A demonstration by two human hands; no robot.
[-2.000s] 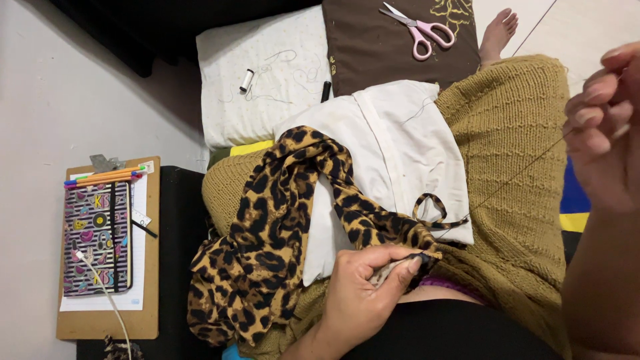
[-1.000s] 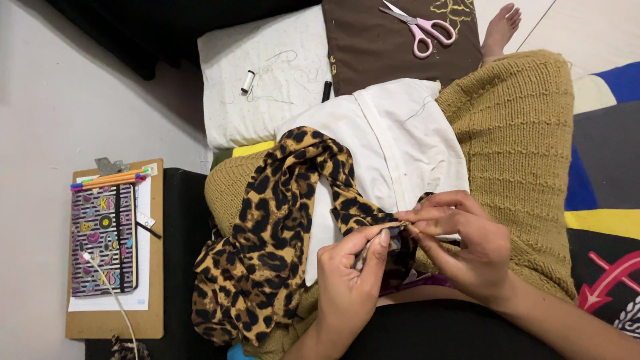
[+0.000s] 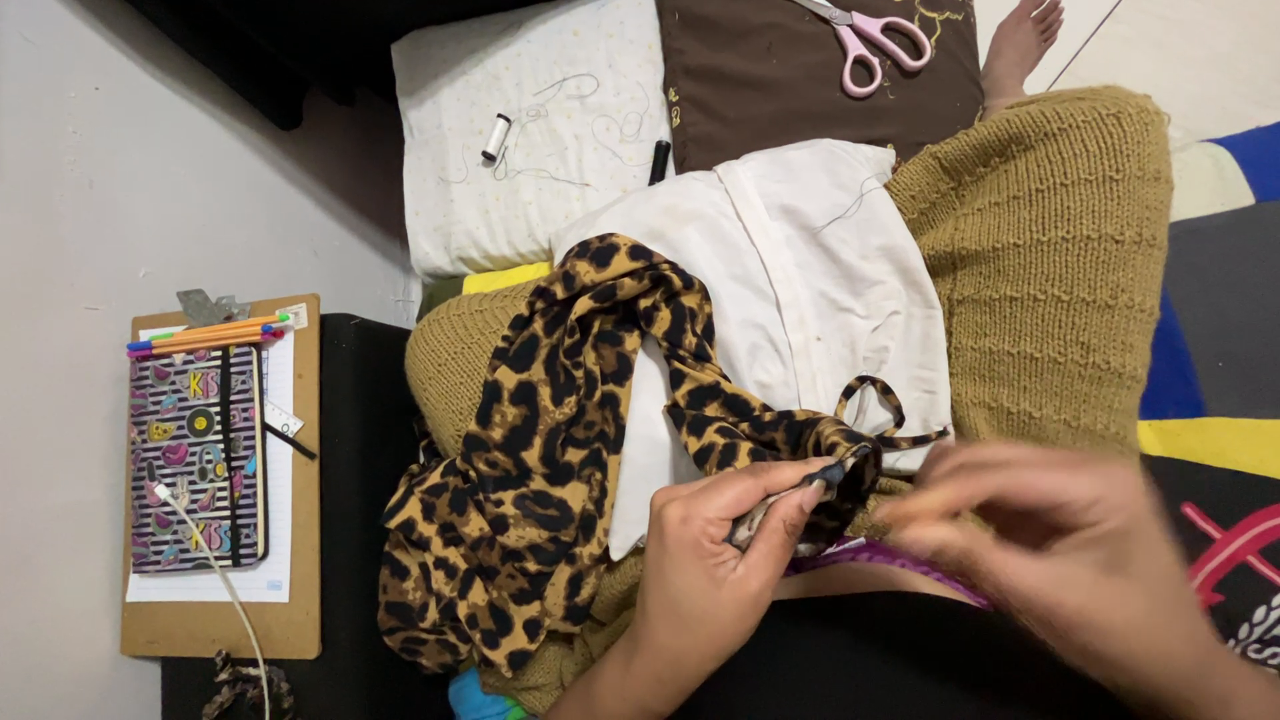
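My left hand (image 3: 735, 560) pinches an edge of the leopard-print fabric (image 3: 540, 450) between thumb and fingers, at its lower right end. That fabric lies in folds over a white cloth or cushion (image 3: 850, 280) on my lap. A thin strap of the same print (image 3: 885, 405) loops out beside the held edge. My right hand (image 3: 1050, 560) is just right of the held edge and blurred by motion; its fingertips are close together, but whether a needle or thread is between them cannot be seen.
Pink-handled scissors (image 3: 870, 50) lie on a brown cushion (image 3: 800, 110). A thread spool (image 3: 496, 138) and loose threads rest on a pale cushion (image 3: 430, 90). Left, a clipboard (image 3: 220, 630) bears a striped notebook (image 3: 190, 460), pens (image 3: 210, 337) and a cable. A mustard knit blanket (image 3: 1040, 260) covers my legs.
My right hand came down from the upper right to the fabric edge, met my left hand there, and has now moved a little to the right. My left hand keeps its pinch.
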